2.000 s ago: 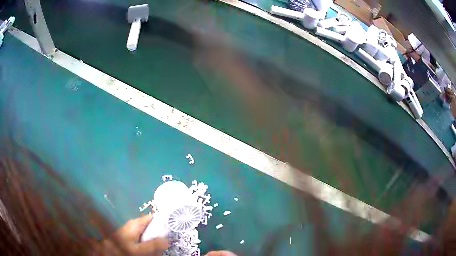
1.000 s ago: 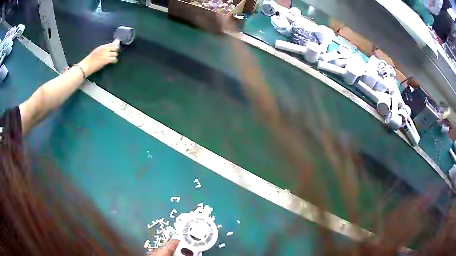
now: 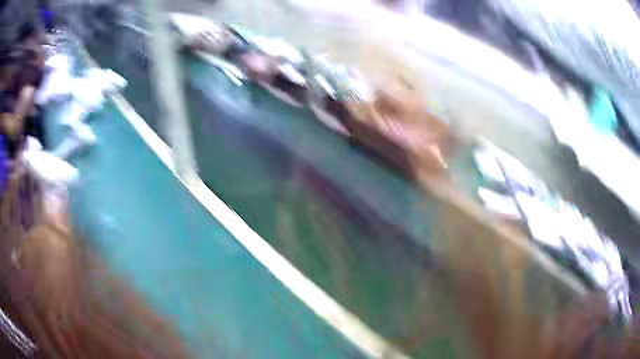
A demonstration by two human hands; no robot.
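Observation:
The view is heavily blurred. White pieces, likely handheld fans, lie in a loose group [image 3: 84, 98] on the teal bench [image 3: 161, 238] at the upper left. Another white piece [image 3: 50, 167] is lower, near the left edge. A skin-toned blur touches its underside, but whether this is my left hand or hair cannot be told. My right hand is not in view. The heap of tiny white parts is out of the picture.
A pale rail [image 3: 245, 235] with an upright post [image 3: 172, 105] divides the bench from the dark green conveyor [image 3: 316, 231]. Beyond are a brown box [image 3: 393, 133] and heaped white fans [image 3: 554, 217]. Dark blurred shapes fill the upper left corner. Brown strands blur the foreground.
The view has swung left, bringing in more of the white pieces there. The outstretched arm at the conveyor fan, the hand with the fan head and the small-parts heap no longer show.

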